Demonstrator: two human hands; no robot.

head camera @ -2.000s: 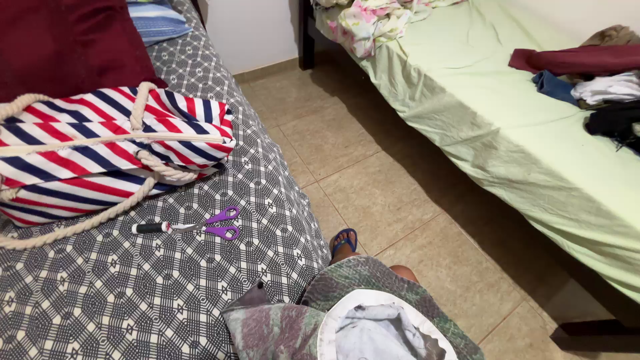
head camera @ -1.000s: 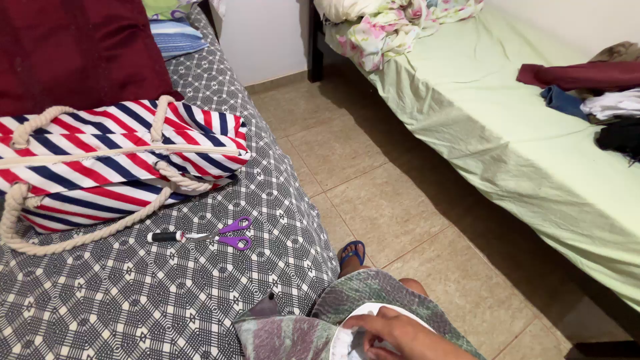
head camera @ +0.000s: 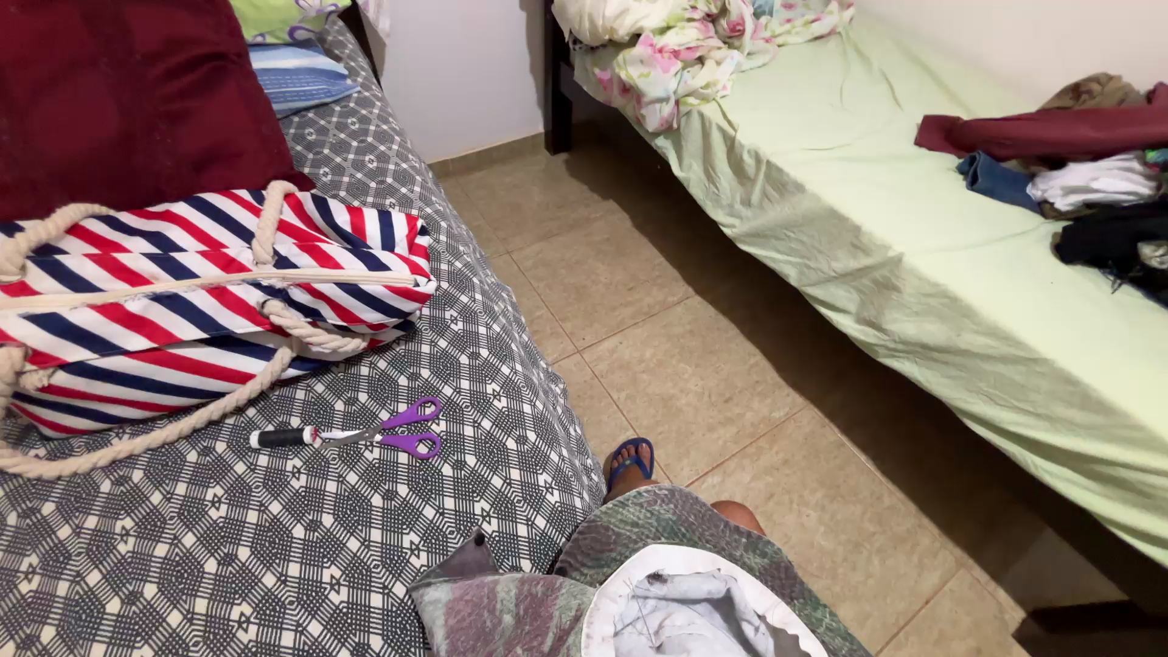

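Observation:
Neither my left hand nor my right hand shows now. A white fabric piece with a round rim [head camera: 630, 584] rests on my lap at the bottom, its pale grey inside facing up, with thin dark threads across it. It lies over a green and mauve patterned garment [head camera: 520, 607]. On the patterned bedspread to the left lie purple-handled scissors [head camera: 411, 429] with their blades apart. The tips are beside a spool of black thread [head camera: 285, 438].
A striped bag with rope handles [head camera: 219, 301] and a dark red cushion [head camera: 137, 100] are on the left bed. Across the tiled floor [head camera: 684, 365] stands a bed with a pale green sheet [head camera: 876, 164], bearing folded clothes [head camera: 1049, 132]. My sandalled foot [head camera: 631, 461] is between them.
One second ago a hand lay over the white fabric's rim; it has gone out of view. The scissors and thread spool have stayed on the bedspread.

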